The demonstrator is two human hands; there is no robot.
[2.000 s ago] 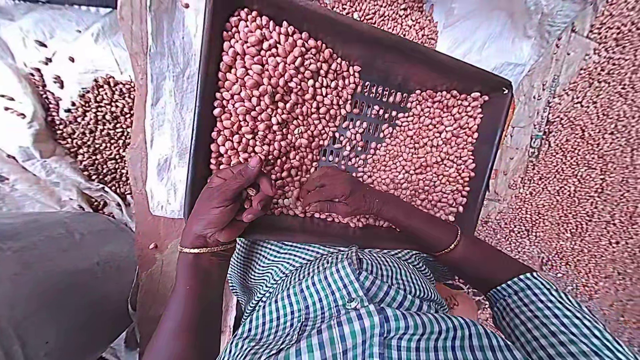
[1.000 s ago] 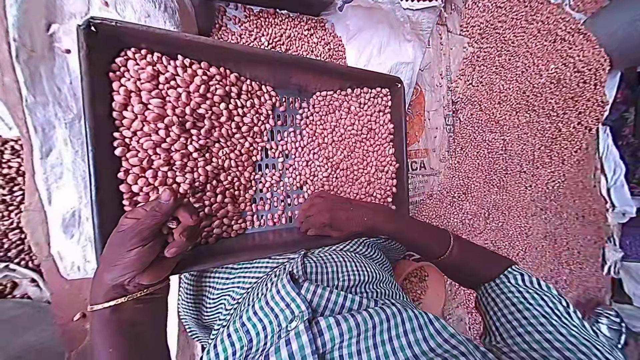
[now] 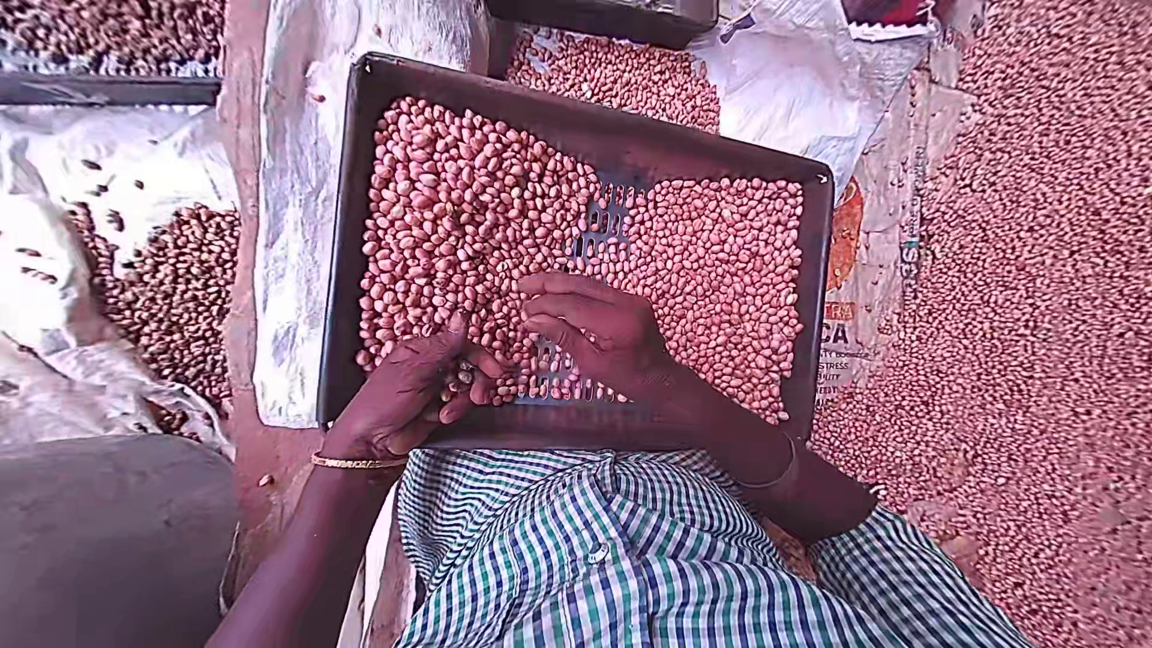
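Observation:
A dark plastic tray [image 3: 814, 234] with a slotted bottom lies tilted before me. Reddish-pink shelled peanuts fill its left part [image 3: 450, 198], and another heap of them [image 3: 720, 261] covers its right part, with slots showing between. My left hand [image 3: 418, 382], at the tray's lower left, has its fingers curled around a few darker kernels [image 3: 461, 378]. Over the lower middle, my right hand [image 3: 603, 333] reaches to the edge of the left heap, fingers bent and slightly apart. Whether anything is between its fingertips cannot be told.
A wide spread of peanuts [image 3: 1035, 360] covers the right side. Darker kernels [image 3: 180, 297] lie on white sheeting [image 3: 45, 162] at the left. Beyond the tray are more peanuts [image 3: 621, 81] and a dark container [image 3: 612, 18]. A grey rounded surface [image 3: 108, 540] is at lower left.
My right hand has moved left toward the larger heap, and its fingers have spread. The left hand stays curled at the tray's lower left. The view has shifted.

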